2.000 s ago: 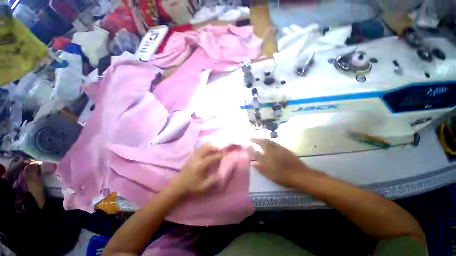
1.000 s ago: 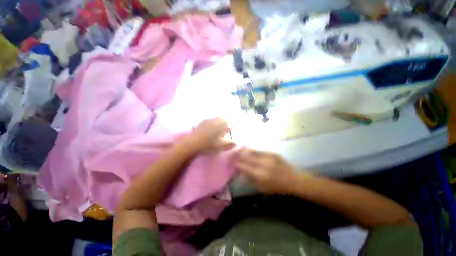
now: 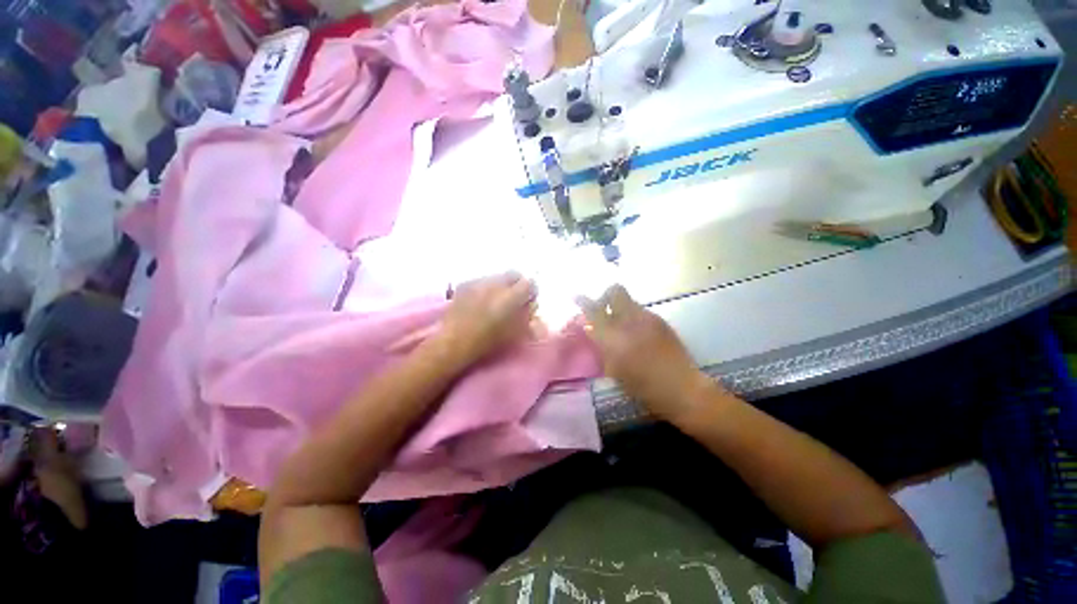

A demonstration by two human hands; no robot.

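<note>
Pink knit cloth (image 3: 319,366) lies heaped over the table from the left to under my hands, its front part over the table edge. My left hand (image 3: 494,316) is on the cloth, its fingertips pinching it at the bright needle area. My right hand (image 3: 632,348) pinches the cloth's right edge just beside it. The white sewing machine (image 3: 732,177) with a blue stripe stands beyond my hands. The presser foot and needle are lost in the lamp glare.
Snips (image 3: 827,232) lie on the machine bed at right. A marked white rectangle (image 3: 272,73) lies at the far left. Bagged cloth (image 3: 83,177) and a grey round unit (image 3: 77,352) are at left. Yellow and green bands (image 3: 1025,203) hang at far right. Another person's arm (image 3: 59,478) shows lower left.
The view has shifted, and the machine and cloth appear further left. My right hand has moved up to the needle area, and the cloth's front edge now lies differently, with a paler corner showing.
</note>
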